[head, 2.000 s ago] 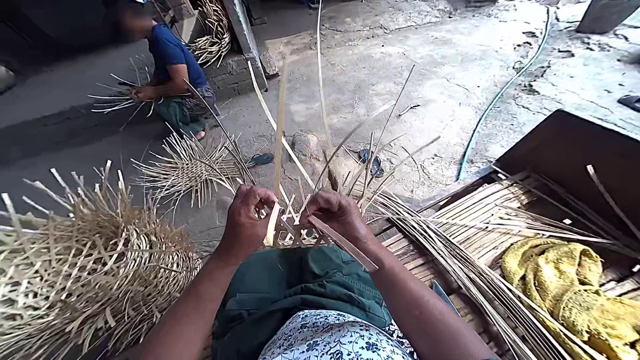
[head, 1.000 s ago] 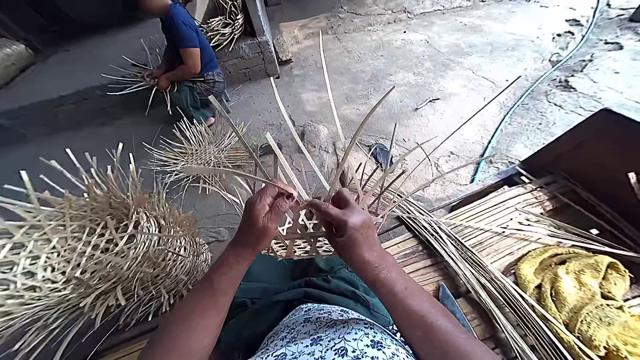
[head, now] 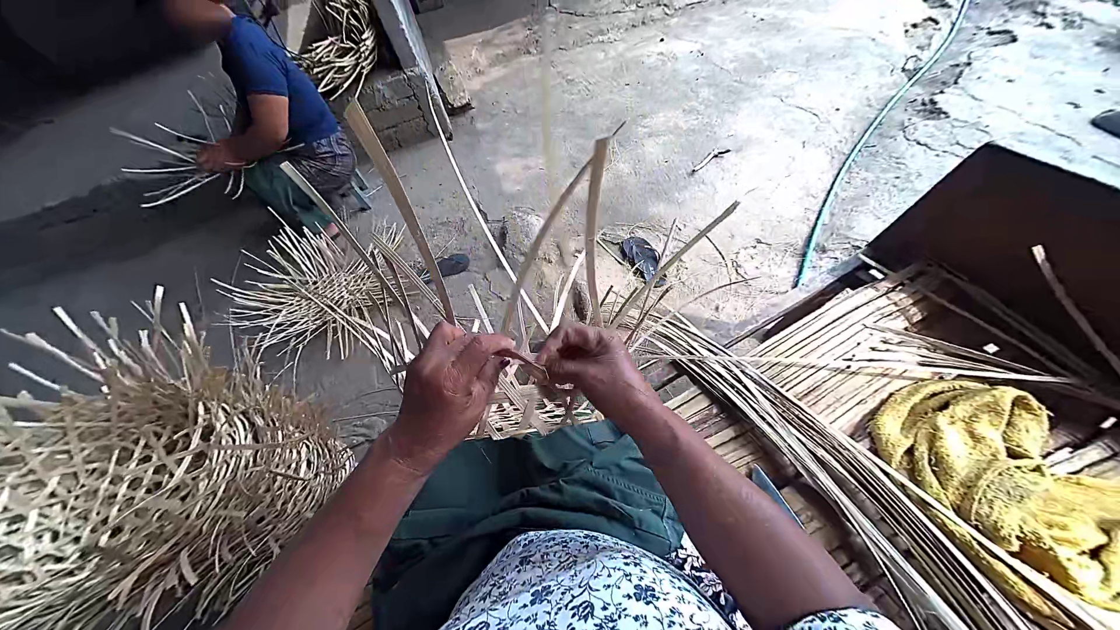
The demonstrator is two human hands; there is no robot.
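Observation:
An open-weave piece of flat, pale strips, probably bamboo (head: 525, 418), lies at my lap, its long loose ends standing up and fanning away from me. Above its near part, my left hand (head: 453, 385) pinches a thin strip (head: 528, 363) between thumb and fingers. Close on the right, my right hand (head: 595, 363) has its fingers closed on the same strip, which bends between both hands. My fingers hide part of the weave.
Woven pieces with loose ends (head: 175, 472) are stacked at left; another (head: 324, 289) lies on the floor ahead. Long strips (head: 787, 437) and a yellow cloth (head: 980, 455) rest on the slatted surface at right. A person (head: 280, 105) sits weaving at upper left. A hose (head: 862, 144) crosses the floor.
Both hands have stayed close together over the weave. The long strip that stuck out leftward from my left hand one second ago no longer shows there. The view has shifted somewhat.

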